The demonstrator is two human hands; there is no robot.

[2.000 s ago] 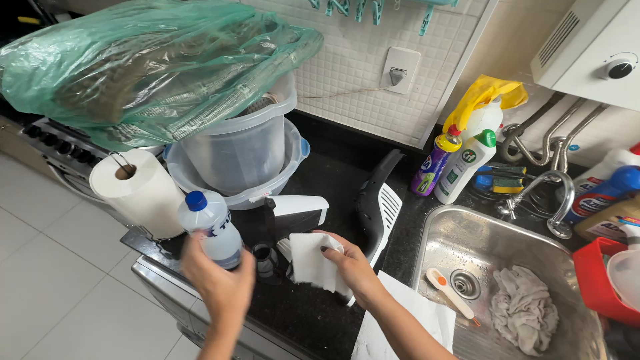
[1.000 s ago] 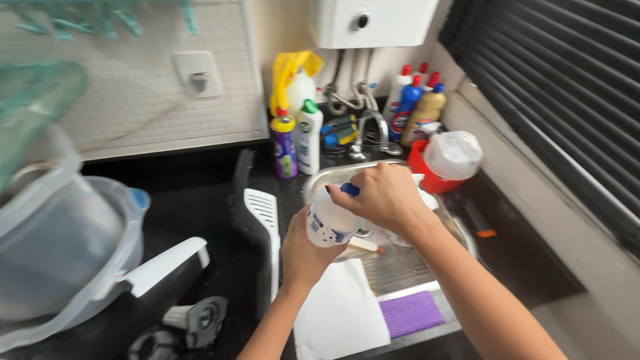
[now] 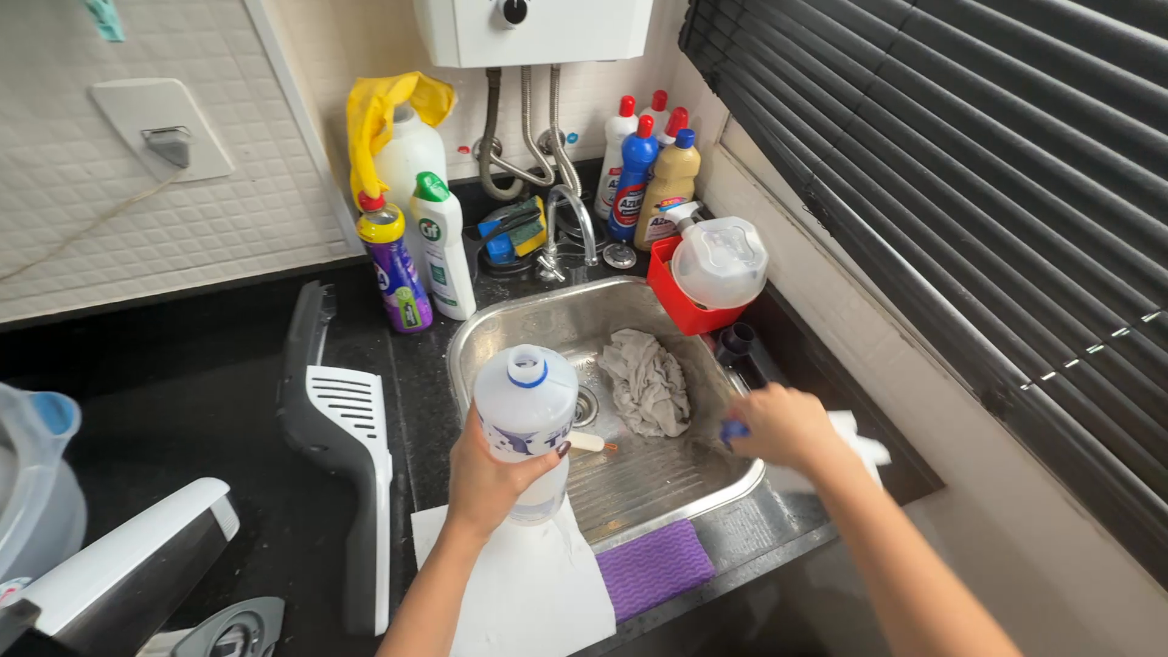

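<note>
My left hand grips a clear plastic bottle of liquid, upright and uncapped, over the near left edge of the steel sink. Between the fingers of my right hand is the blue bottle cap, at the sink's right side. White paper lies beside that hand, partly hidden by my wrist. A crumpled grey cloth rests in the basin, near a white-handled tool. Below the bottle a white paper sheet lies on the counter, beside a folded purple cloth.
Left of the sink lie a grey and white appliance part and a white and black piece. Cleaner bottles stand behind. A faucet, more bottles and a red container line the back and right.
The bottle, by the paper towel roll two seconds ago, is over the sink's near left edge. Its cap has come off, and my right hand has moved right with it. The view has swung right.
</note>
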